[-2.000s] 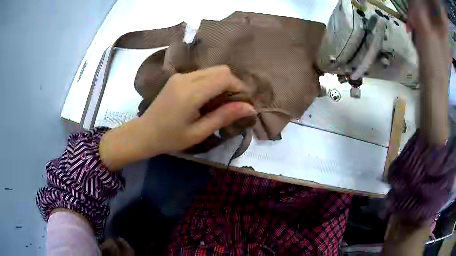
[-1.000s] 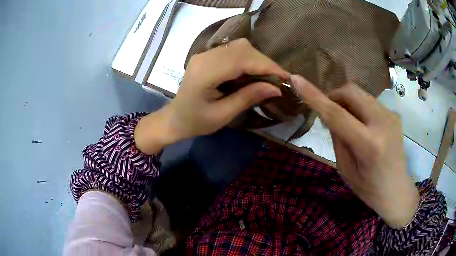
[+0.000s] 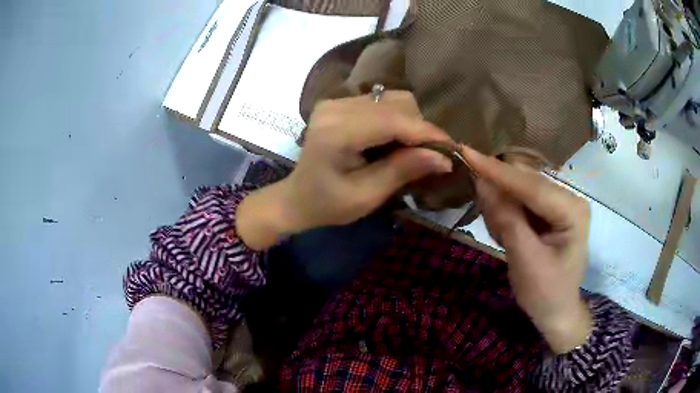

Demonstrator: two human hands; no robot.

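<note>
A large brown ribbed fabric panel (image 3: 499, 69) lies on the white table, its near edge gathered up towards my hands. My left hand (image 3: 364, 165) pinches a folded brown edge of the fabric between thumb and fingers. My right hand (image 3: 529, 230) meets it fingertip to fingertip and pinches the end of the same fold, where a thin light line shows. Whether the right fingers also hold a small tool cannot be seen. A darker brown loop of the fabric hangs below the fingertips over the table's front edge.
The sewing machine head (image 3: 652, 69) stands at the upper right. A tan strip (image 3: 671, 238) lies on the white table (image 3: 284, 73) at the right. Brown fabric crosses the table's top left. Checked clothing (image 3: 399, 307) is below the front edge, with a brown bundle at lower left.
My right hand has come down from the machine's right side to meet my left hand at the fabric edge. Since one second ago, both hands have shifted slightly lower. The view has turned left.
</note>
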